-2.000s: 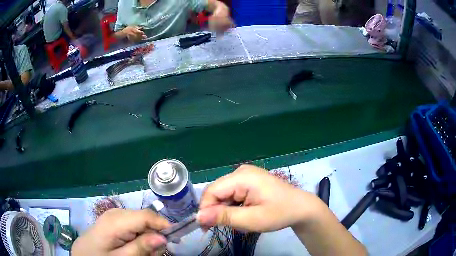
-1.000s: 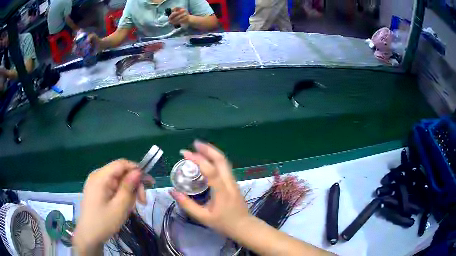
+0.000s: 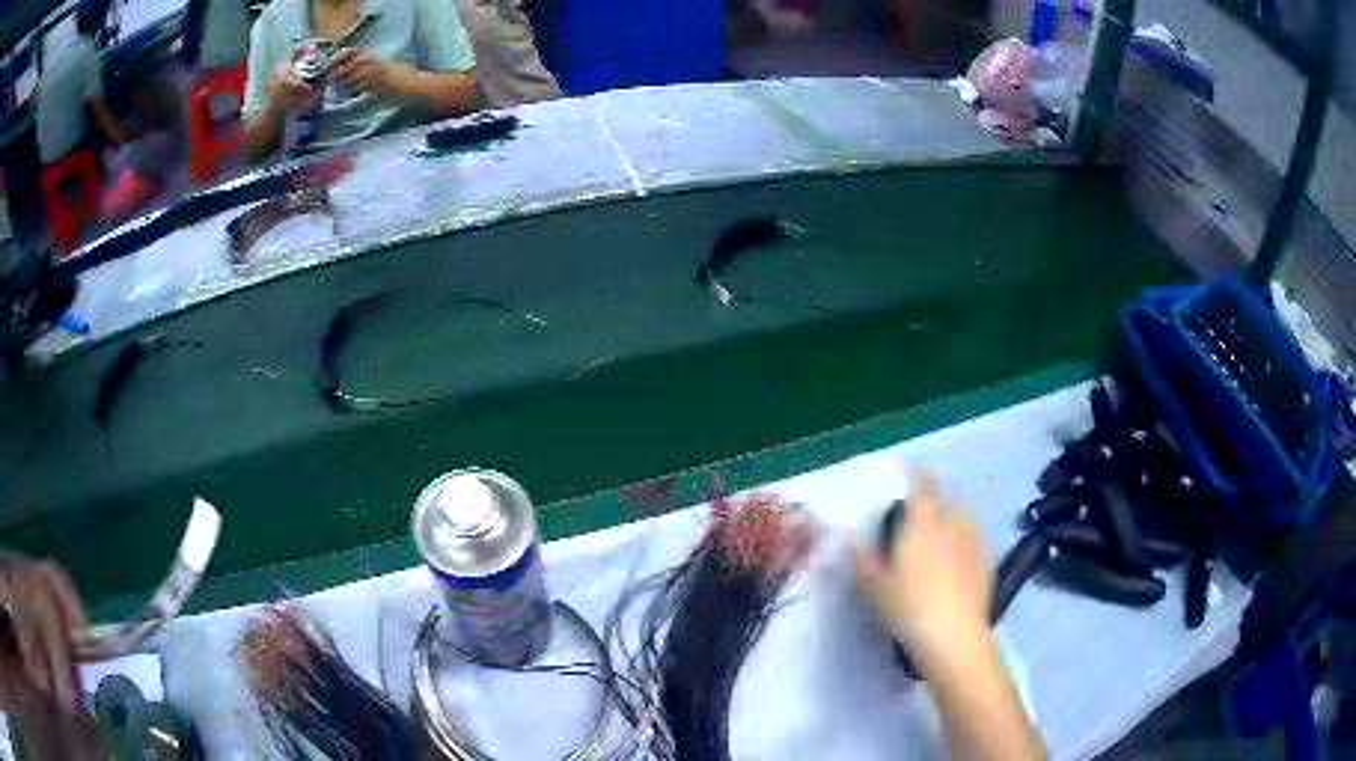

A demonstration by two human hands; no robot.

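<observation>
My left hand (image 3: 37, 632) is cut off by the left edge and holds a curved silvery metal band (image 3: 176, 587) with a pale end pointing up. My right hand (image 3: 940, 583) is blurred and lies over a black sleeve (image 3: 894, 525) on the white bench. Parts of the sleeve show beside the hand, but whether the fingers grip it is unclear. A blue-and-white can with a silver top (image 3: 498, 587) stands upright inside a ring of metal bands (image 3: 431, 699). Black wire bundles with reddish ends lie left (image 3: 320, 691) and right (image 3: 706, 639) of it.
Black sleeves (image 3: 1108, 506) are heaped at the right beside a blue bin (image 3: 1227, 409). Beyond the bench, curved black assemblies (image 3: 350, 350) lie on the green belt (image 3: 595, 431). A person (image 3: 357, 75) sits opposite, holding a can.
My right hand has left the can and moved right to the sleeve. My left hand has moved to the left edge with the metal band. The can stands released; the view has shifted right.
</observation>
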